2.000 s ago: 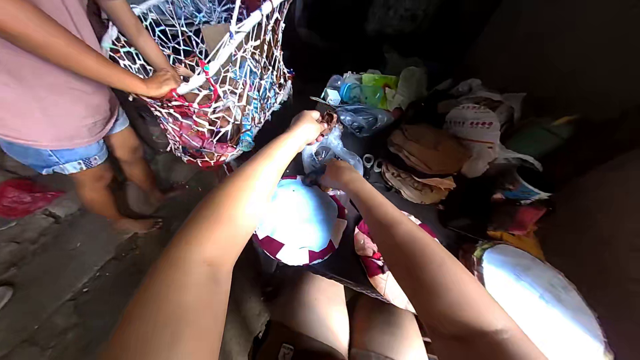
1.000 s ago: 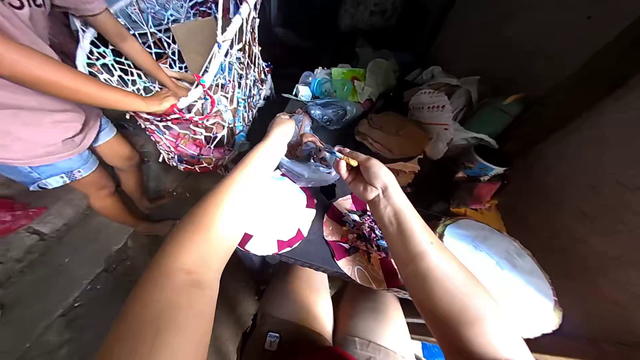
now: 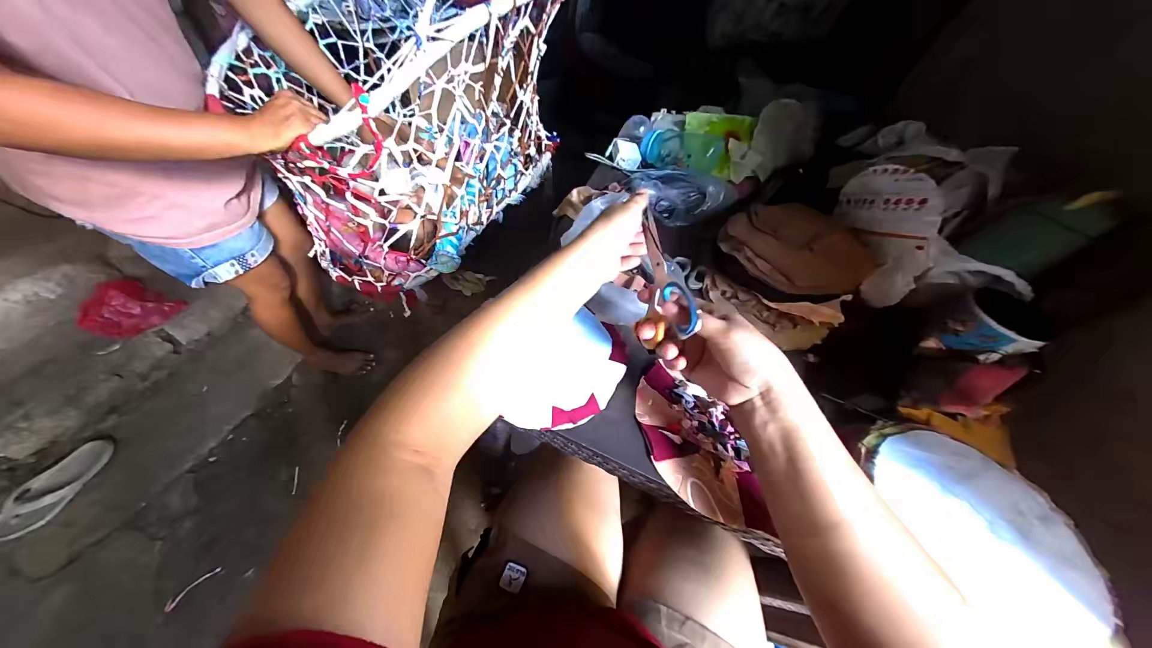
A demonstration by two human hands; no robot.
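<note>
My right hand (image 3: 720, 351) grips the handles of a pair of scissors (image 3: 670, 292), one loop blue and one orange, with the blades pointing up and away toward my left hand (image 3: 621, 238). My left hand is partly turned away, at a clear plastic bag (image 3: 621, 301); whether its fingers hold the bag or the blades cannot be told. Nearer me, a round white piece with dark red patches (image 3: 576, 396) lies on a dark surface (image 3: 621, 441). Beside it, under my right wrist, is a round patterned piece (image 3: 693, 468) with a bundle of coloured scraps (image 3: 711, 418).
Another person's hand (image 3: 288, 121) rests on the white rim of a net basket (image 3: 450, 135) at the upper left. Plastic packaging (image 3: 711, 144), a brown bundle (image 3: 796, 247) and a white bag (image 3: 891, 207) lie beyond my hands. A white round panel (image 3: 981, 522) is at the right.
In the middle frame the scissors are in my right hand beside the clear bag; now their blades point forward, close to my left hand. The other person's hands stay at the basket rim.
</note>
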